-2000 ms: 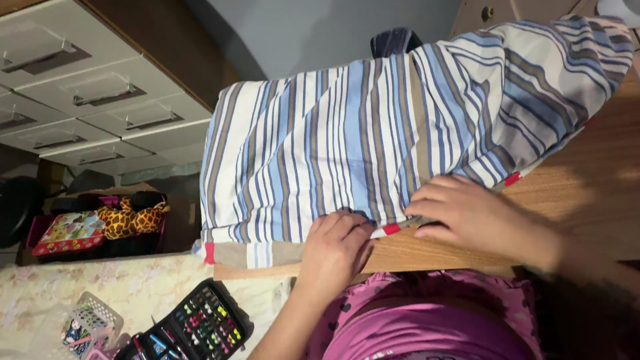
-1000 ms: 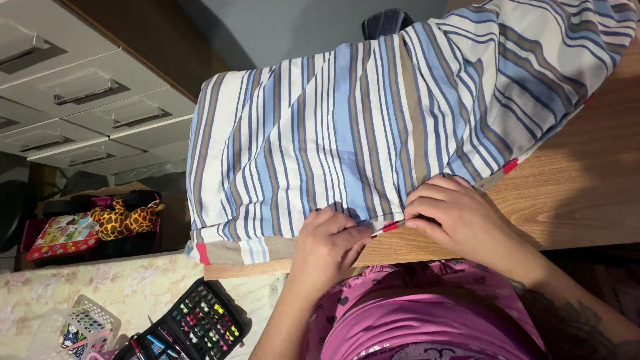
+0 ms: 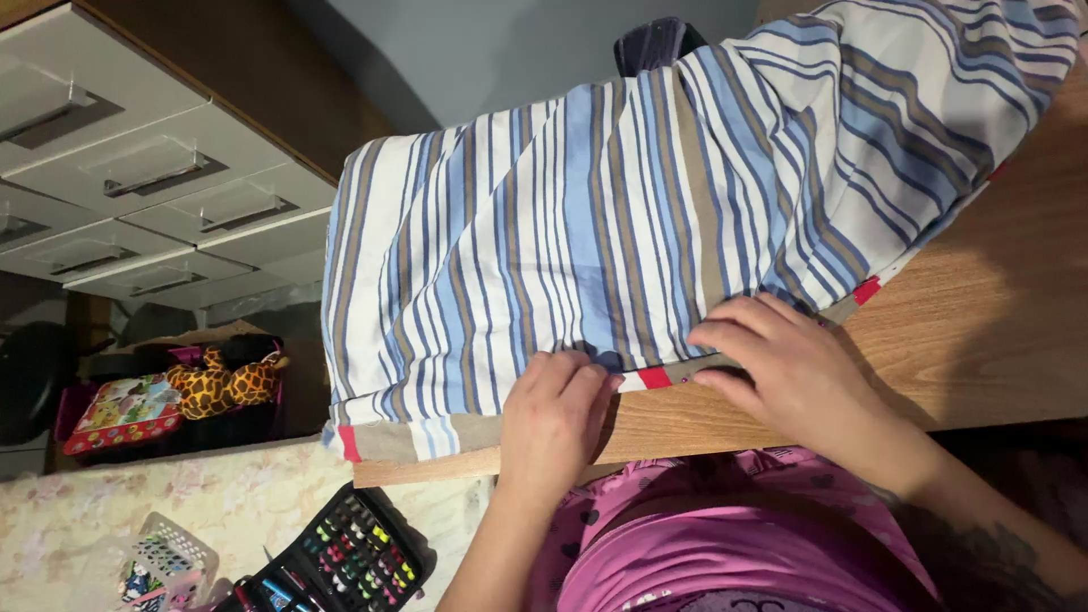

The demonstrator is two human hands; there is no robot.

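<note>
A striped cloth in white, blue and brown (image 3: 544, 238) lies spread and wrinkled over the wooden tabletop (image 3: 952, 340). Along its near edge runs a strip with red, white and grey-brown patches (image 3: 654, 377). My left hand (image 3: 557, 416) rests on this edge with fingers curled over it, the fingertips partly hidden. My right hand (image 3: 778, 365) is to the right on the same edge, thumb and fingers apart and touching the cloth. A small pin head (image 3: 685, 380) shows on the strip between my hands, near the right thumb.
White drawers (image 3: 161, 170) stand at the left. Below them a bin holds a giraffe-patterned plush toy (image 3: 221, 382) and a red box (image 3: 127, 412). On a floral-covered surface (image 3: 170, 476) lie an open black case of colourful thread spools (image 3: 365, 544) and a plastic basket (image 3: 170, 552).
The fingers of my right hand have spread apart from a closer pinch on the cloth edge. My left hand remains at the edge.
</note>
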